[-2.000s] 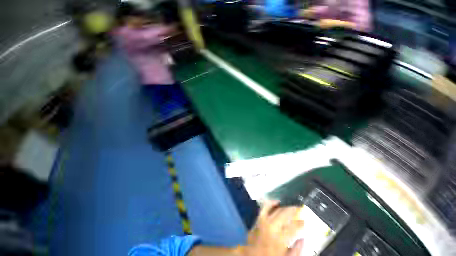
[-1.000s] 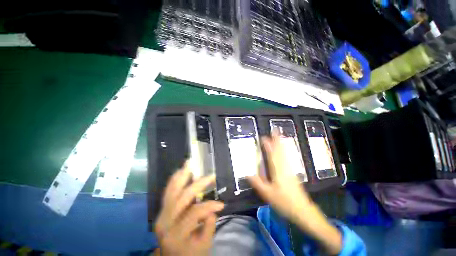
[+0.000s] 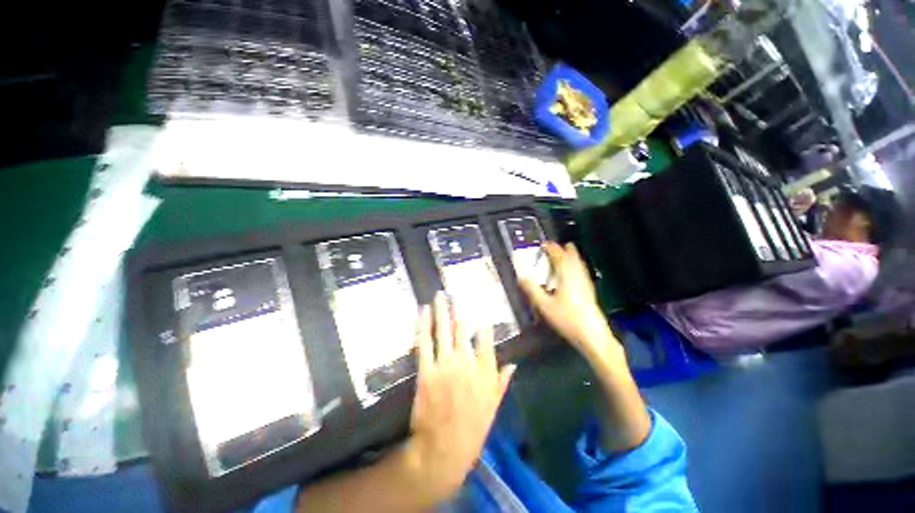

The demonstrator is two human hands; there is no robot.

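The black foam tray (image 3: 156,401) lies across the front, with four open-backed phones in its recesses: the leftmost (image 3: 251,371), the second (image 3: 371,311), the third (image 3: 472,271) and the rightmost (image 3: 524,240). Each has a dark top and a bright white middle. My left hand (image 3: 456,386) is spread over the lower left part of the third phone, fingers extended, holding nothing visible. My right hand (image 3: 572,301) is at the rightmost phone, with index finger and thumb at its right and lower parts. Whether it grips the phone cannot be told.
White strips (image 3: 80,281) lie left of the tray. Behind are a white band (image 3: 351,160), clear blister trays (image 3: 411,80), a blue triangle (image 3: 552,184) and a blue bin (image 3: 550,98). A yellow-green pole (image 3: 647,105), stacked black trays (image 3: 672,230) and a person in pink (image 3: 783,291) are at right.
The leftmost phone, tilted up in my left hand one second ago, now lies flat in the tray. My left hand has let go and moved right. My right hand has moved to the rightmost phone.
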